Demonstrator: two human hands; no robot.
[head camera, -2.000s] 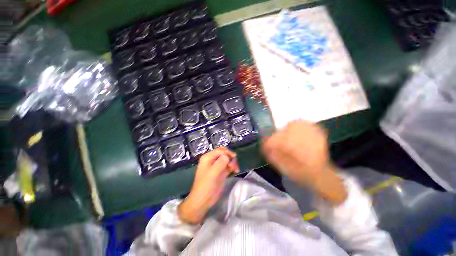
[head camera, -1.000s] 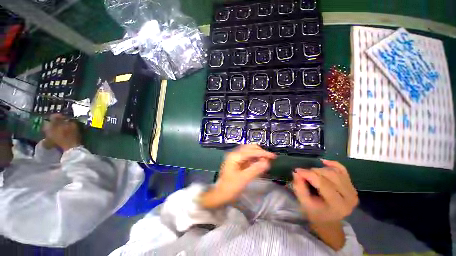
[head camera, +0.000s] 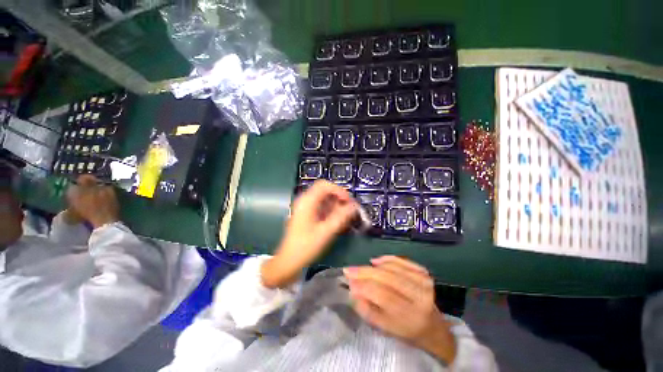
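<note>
The black blister tray (head camera: 378, 156) lies in front of me with watch cases in its pockets. My left hand (head camera: 318, 221) is over its near left corner, hiding pockets there. A small blurred piece with a pale shiny rim, apparently a watch case (head camera: 362, 217), is at its fingertips. My right hand (head camera: 392, 296) is just off the tray's near edge, fingers bent and close together. A tiny dark spot shows at its fingertips, too small to tell whether it is held.
Right of the tray are red specks (head camera: 479, 154) and a white sheet (head camera: 509, 211) bearing a tilted white card (head camera: 529, 102) with blue bits (head camera: 578, 123). Left are crumpled clear bags (head camera: 254, 91), a black box (head camera: 190, 156) with a cable, and a neighbour's hands (head camera: 93, 200).
My left hand has moved slightly left and up over the tray's near left corner. My right hand has moved left and its fingers are closer together. The view has shifted slightly.
</note>
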